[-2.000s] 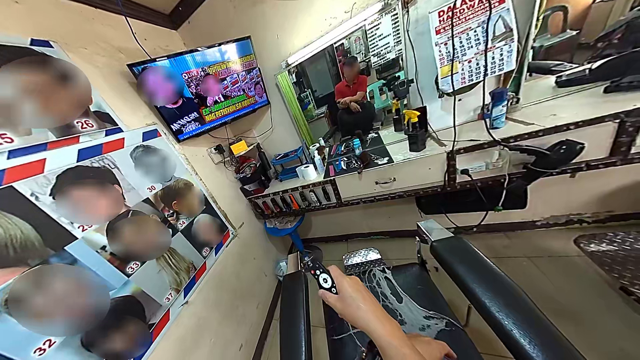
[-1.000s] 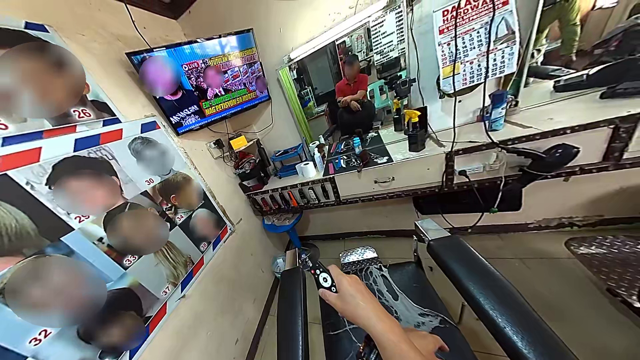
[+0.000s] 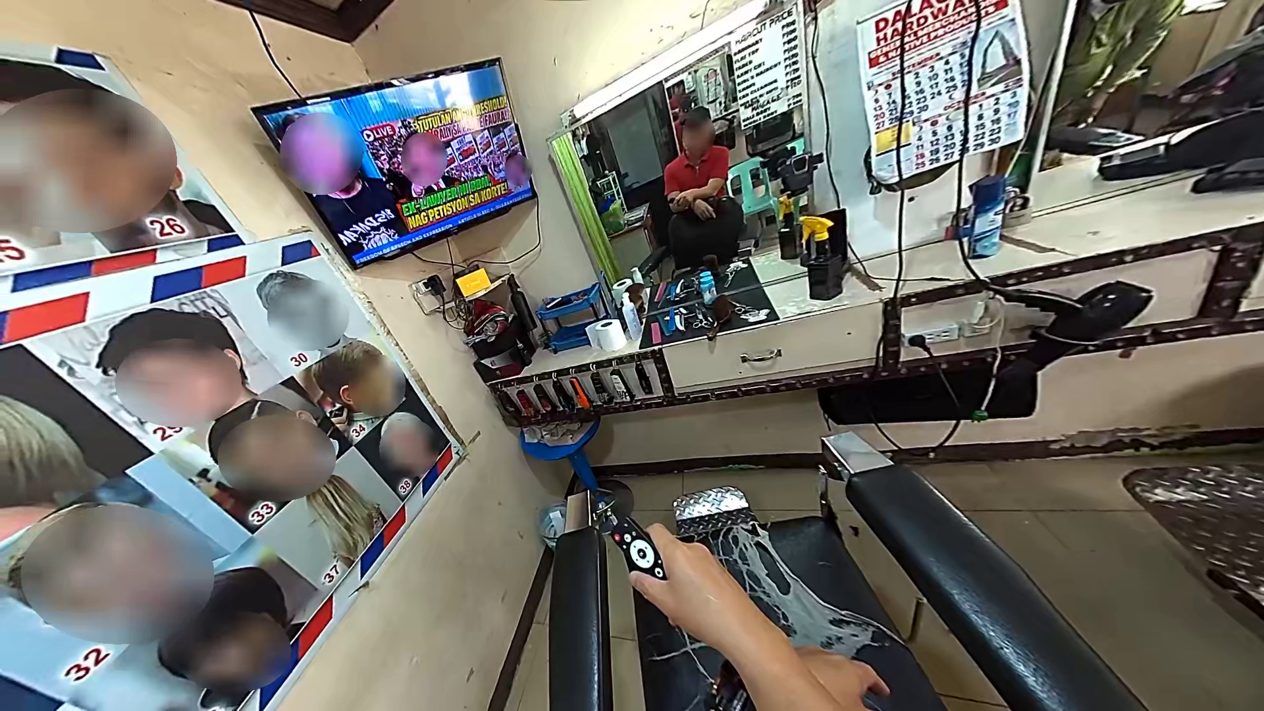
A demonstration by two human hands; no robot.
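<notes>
My right hand [image 3: 696, 588] reaches in from the bottom, closed around a black remote control [image 3: 638, 549] with a round white button ring. The remote points up and left, near the front end of the left black padded armrest [image 3: 581, 622]. Under my right forearm lies my left hand [image 3: 839, 679], partly hidden, its fingers towards the right; whether it holds anything cannot be told. Dark beads show at the bottom edge, left of it. Below both hands is the black chair seat [image 3: 805, 553], its covering cracked and pale. A wall television [image 3: 395, 163] shows a broadcast at the upper left.
The right armrest [image 3: 978, 583] borders the seat, with a metal footrest [image 3: 713, 506] beyond. A blue stool [image 3: 560, 446] stands by the left wall. The counter [image 3: 829, 341] bears combs, scissors, a paper roll [image 3: 608, 335] and a spray bottle [image 3: 816, 237]. A mirror [image 3: 632, 148] reflects a seated person.
The picture on the television has changed. My right hand stays on the remote in about the same place.
</notes>
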